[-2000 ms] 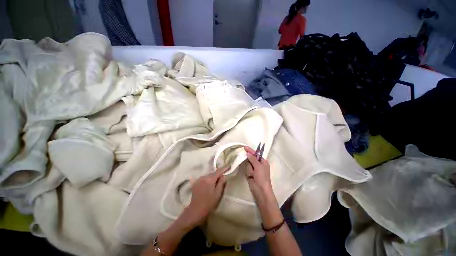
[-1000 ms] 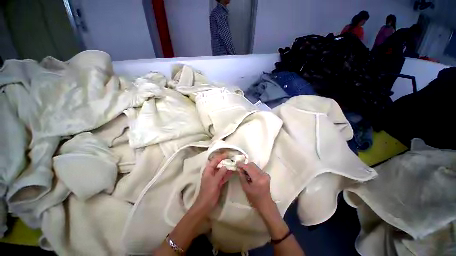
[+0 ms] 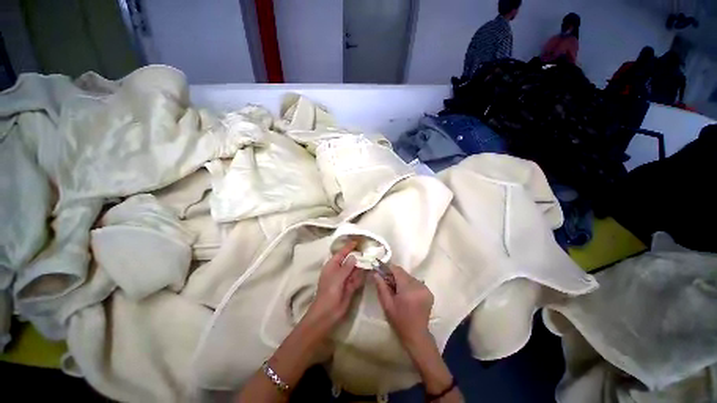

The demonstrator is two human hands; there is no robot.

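A cream jacket (image 3: 401, 228) lies spread in front of me. My left hand (image 3: 338, 285) grips the edge of its round sleeve opening (image 3: 360, 236), with the fingertips partly inside. My right hand (image 3: 405, 301) is closed around small metallic snips (image 3: 384, 273), whose tips are at the near right edge of the opening. The bunched paler cloth inside the opening lies between both hands. Loose threads are too small to tell.
More cream garments (image 3: 126, 142) are heaped at left, and a greyer cream one (image 3: 645, 307) lies at right. Denim (image 3: 472, 134) and a dark mottled heap (image 3: 527, 106) lie behind. A low white panel (image 3: 228, 96) runs along the back. Several people stand beyond.
My right hand moved from above the opening down to its near edge, and the snips are now at the cloth. My left hand shifted onto the opening's edge. People in the background moved.
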